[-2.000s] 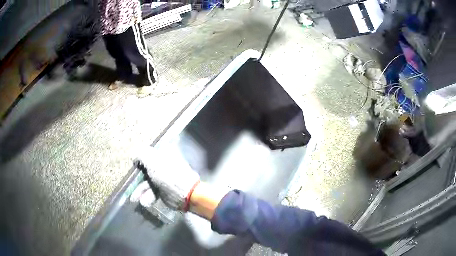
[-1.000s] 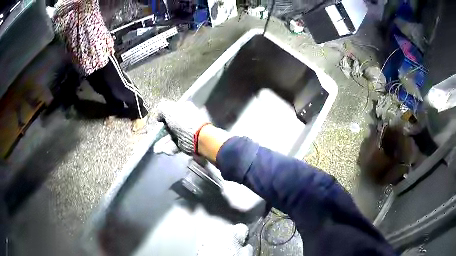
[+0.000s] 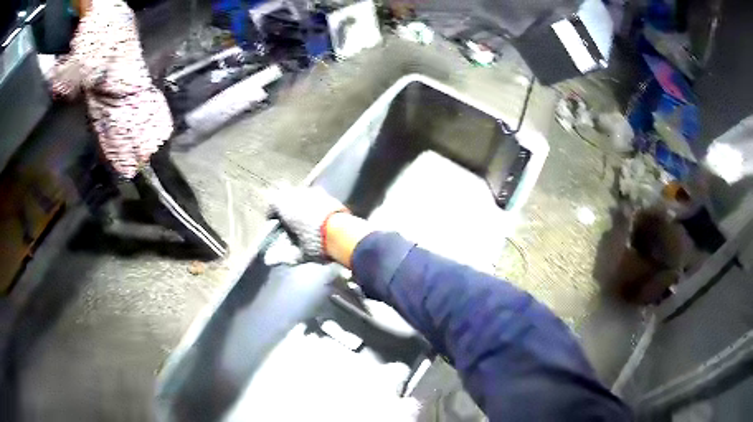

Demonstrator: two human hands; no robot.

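A long grey open housing (image 3: 198,346) with rounded corners lies slanting across the middle, its inside dark at the far end and glaring white lower down. My right hand (image 3: 304,221), in a white-grey glove with a red cuff, comes from the lower right and grips the housing's left rim. A thin dark hooked rod (image 3: 525,105) meets the far right rim. A dark crosspiece inside is partly behind my sleeve. A pale, glove-like shape at the bottom edge is lost in glare, so my left hand cannot be made out surely.
A person in a patterned top (image 3: 124,91) stands at the left, by another grey panel. Pale metal lengths (image 3: 231,99) lie behind. A dark box with a white stripe (image 3: 570,45) is at the top right. Blue items (image 3: 673,107) and tangled cables line the right side, above a grey metal frame (image 3: 702,354).
The housing has turned so its open inside faces me more. My right hand has stayed on the left rim. The glove at the bottom has faded into glare. The person has shifted left.
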